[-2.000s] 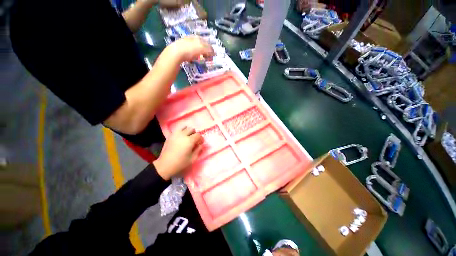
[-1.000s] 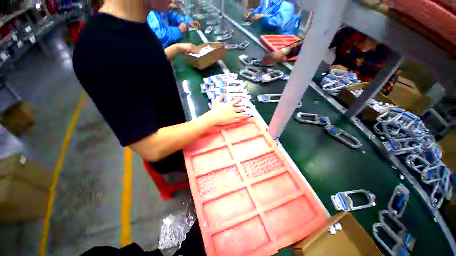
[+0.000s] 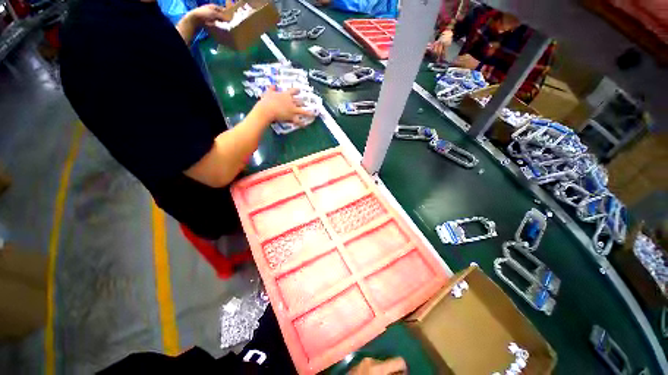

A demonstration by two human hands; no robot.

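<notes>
The large pink-red parts tray (image 3: 344, 293) lies in front of me on the green surface, with tiny glittery parts in two middle compartments. The open brown cardboard box (image 3: 480, 322) touches its right end and holds a few small white plastic parts (image 3: 516, 360). A bare hand, by its pose my left hand (image 3: 379, 366), shows at the bottom edge between tray and box, fingers pointing right. It is mostly cut off, so its grip cannot be told. My right hand is not in view.
A co-worker in black at left rests one hand on a heap of looped products (image 3: 282, 91) and holds a box. A metal post (image 3: 399, 88) stands beyond the tray. Looped products (image 3: 469, 231) lie along the belt; more are heaped at right. A shiny bag (image 3: 240, 318) hangs low.
My left hand has left the tray compartments and now shows at the bottom edge. The co-worker's hand has moved from above the tray's far end onto the heap. The view has shifted.
</notes>
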